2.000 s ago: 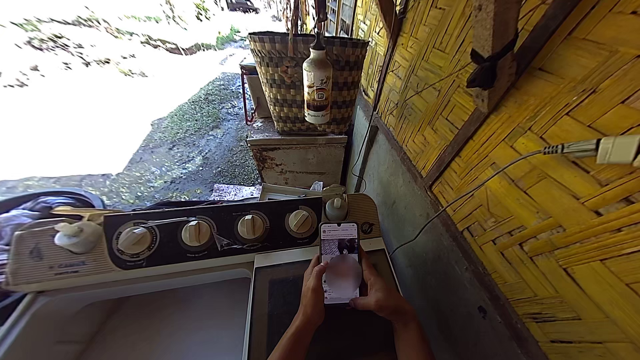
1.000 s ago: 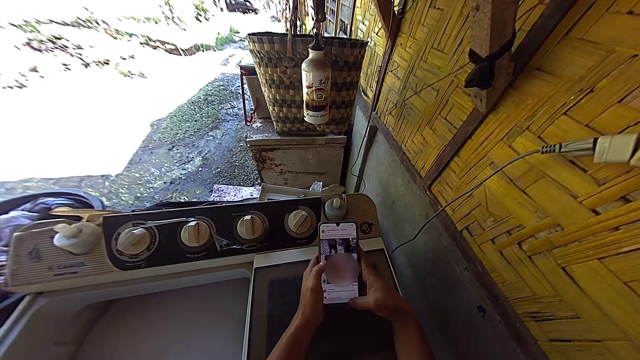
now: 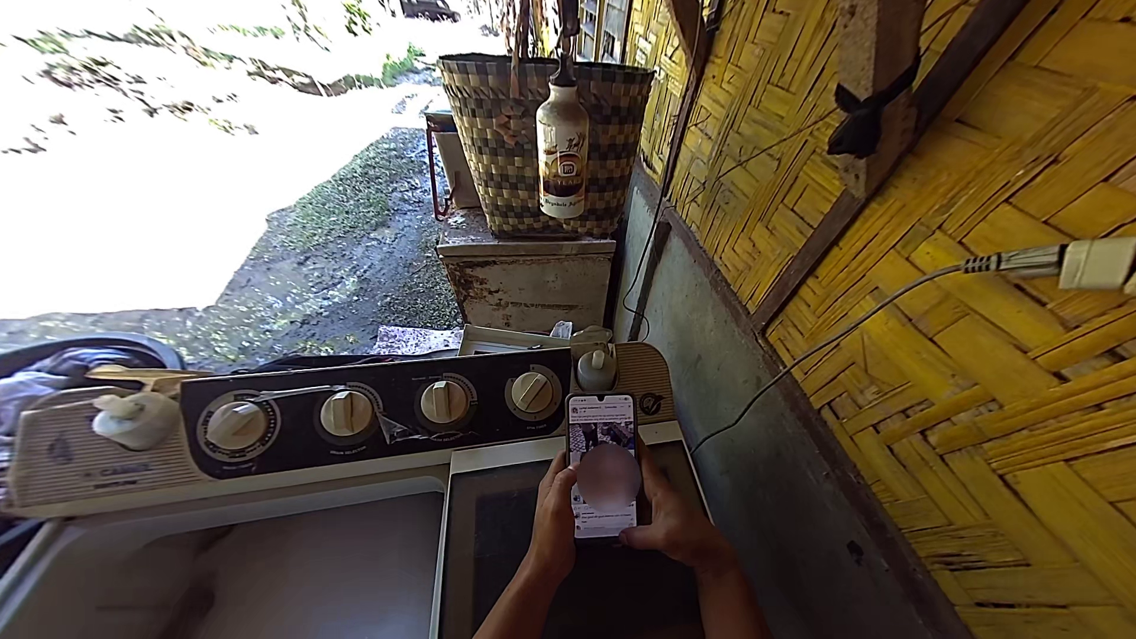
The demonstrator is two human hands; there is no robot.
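Observation:
A smartphone [image 3: 603, 466] with a lit screen is held upright between my two hands, above the dark lid [image 3: 506, 541] of a twin-tub washing machine's right side. My left hand [image 3: 556, 510] grips the phone's left edge. Along its right edge and lower corner lies my right hand [image 3: 670, 524], the thumb at the bottom of the screen. The screen shows a picture and lines of writing, partly blurred. Behind the phone runs the control panel [image 3: 395, 439] with several cream knobs. To the left the open wash tub [image 3: 328, 568] shows.
A woven basket [image 3: 497, 151] stands on a rusty white cabinet [image 3: 532, 284], with a metal bottle [image 3: 563, 151] hanging before it. A woven bamboo wall [image 3: 976, 399] rises on the right, where a power cord [image 3: 834, 342] runs to a plug. A dark basin [image 3: 133, 342] holding cloth is at left.
The content on the phone's screen has shifted upward. Both hands keep their hold on the phone in the same place.

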